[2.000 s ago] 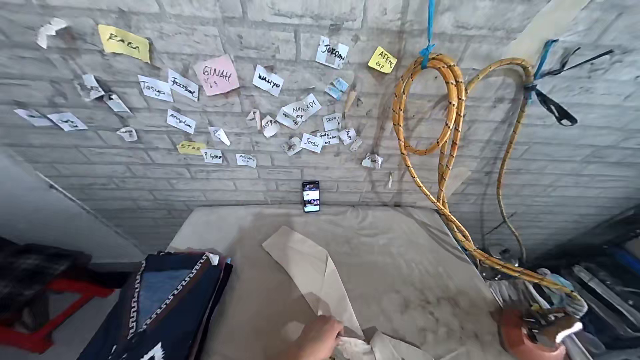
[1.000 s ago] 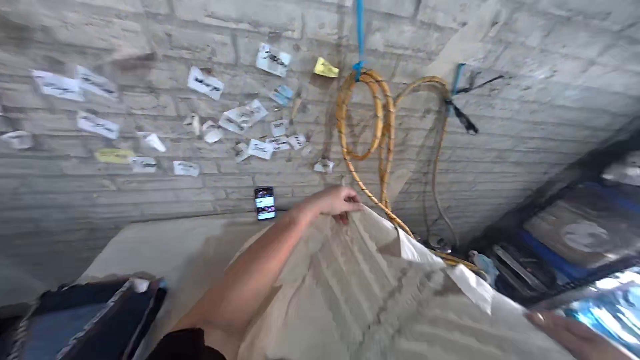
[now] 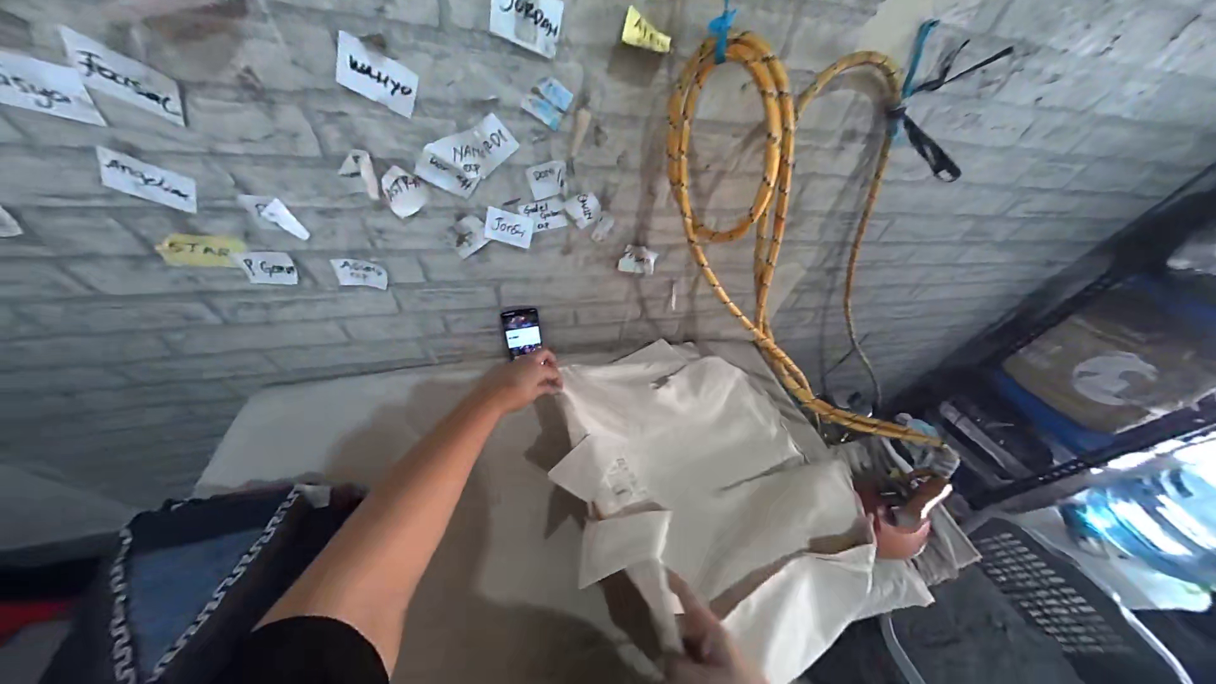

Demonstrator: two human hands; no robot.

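A cream garment (image 3: 703,456) with a collar-like strip and sewn flaps lies spread over the covered table (image 3: 456,532). My left hand (image 3: 525,380) pinches its far left corner, just below the phone. Near the bottom of the view my right hand (image 3: 703,636) is at a narrow strip of the same cloth, fingers partly hidden by it; the strip seems held between them. A phone (image 3: 521,331) with its screen lit stands upright against the wall at the table's far edge.
Folded dark patterned cloth (image 3: 190,570) lies at left. An orange hose (image 3: 774,190) hangs coiled on the brick wall (image 3: 427,304) and runs down to an iron-like object (image 3: 902,522) at right. Paper notes with writing dot the wall. A grey perforated crate (image 3: 1045,589) stands lower right.
The cloth was raised and stretched between my hands one second ago; now it lies lower on the table. My right hand has moved from the far right to the bottom middle.
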